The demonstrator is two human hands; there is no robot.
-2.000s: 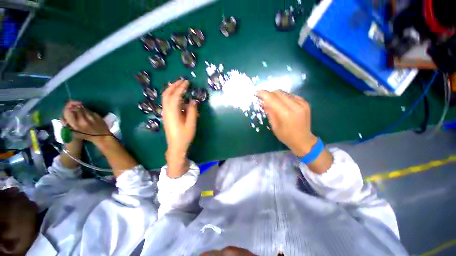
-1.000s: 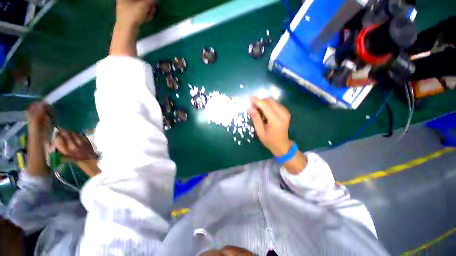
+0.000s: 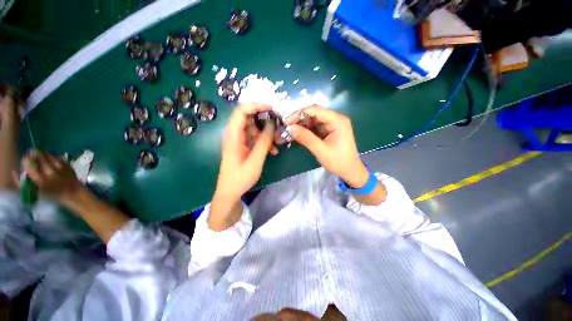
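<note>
My left hand [image 3: 243, 147] is closed around a dark round housing [image 3: 268, 120] in front of my body, at the near side of the white pile. My right hand [image 3: 329, 141], with a blue wrist band, meets it from the right. Its fingertips are pinched at the housing's right edge, with a small whitish or shiny bit there, too small and blurred to name. The pile of tiny white pieces [image 3: 258, 91] lies on the green mat just beyond my hands. Several more dark round housings [image 3: 184, 97] lie scattered to the left and beyond.
A blue equipment box [image 3: 382, 44] stands at the top right, with brown blocks [image 3: 448, 29] and cables beside it. A blue stool [image 3: 542, 122] is on the floor at right. Another worker's hand [image 3: 53, 175] is at the left. Curved pale edging [image 3: 100, 56] crosses the upper left.
My left hand has come back from the far upper left and now holds a housing. My right hand has met it. The view has shifted, showing more housings at left.
</note>
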